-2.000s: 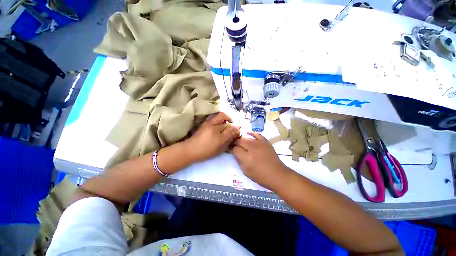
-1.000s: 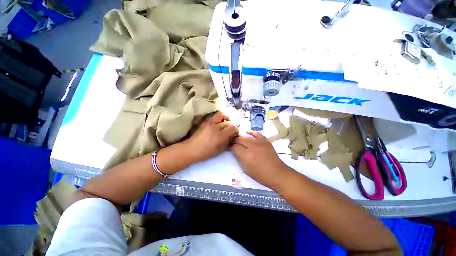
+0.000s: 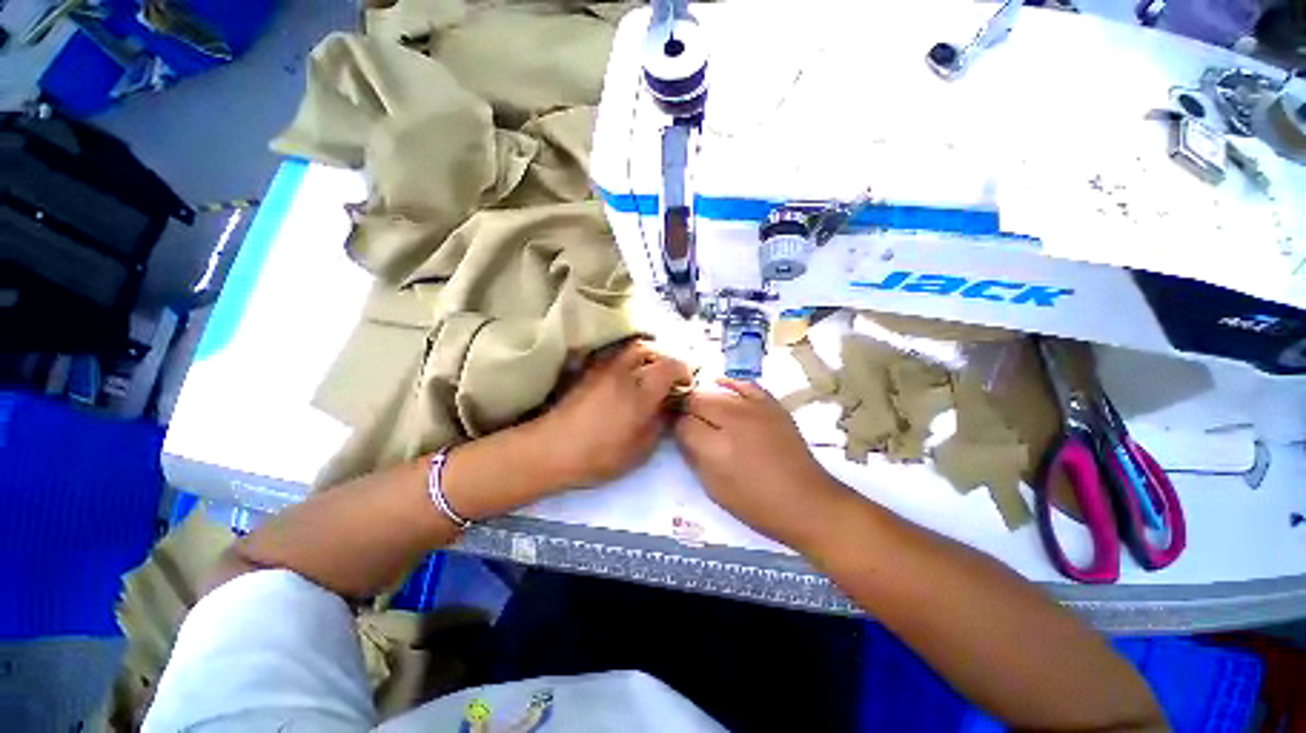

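Note:
My left hand (image 3: 616, 413) and my right hand (image 3: 745, 451) meet fingertip to fingertip just in front of the presser foot area (image 3: 742, 344) of the white sewing machine (image 3: 859, 143). Between the fingertips a small bit of khaki cloth shows; most of it is hidden by the fingers. The large khaki garment cloth (image 3: 501, 308) lies bunched left of the needle, against my left hand and wrist. Small khaki cut pieces (image 3: 888, 394) lie in a pile right of the needle, under the machine arm.
Scissors with pink-red and black handles (image 3: 1096, 501) lie right of the cut pieces. A ruled strip (image 3: 630, 557) runs along the table's front edge. Metal parts (image 3: 1203, 143) and a white paper sit on the machine top. More khaki cloth (image 3: 165, 602) hangs at the lower left. Blue crates (image 3: 917, 680) stand below.
Both hands stay together before the needle; the fingertips have shifted slightly and a bit of cloth now shows between them. The whole view has moved a little. The bunched cloth looks nearly unchanged.

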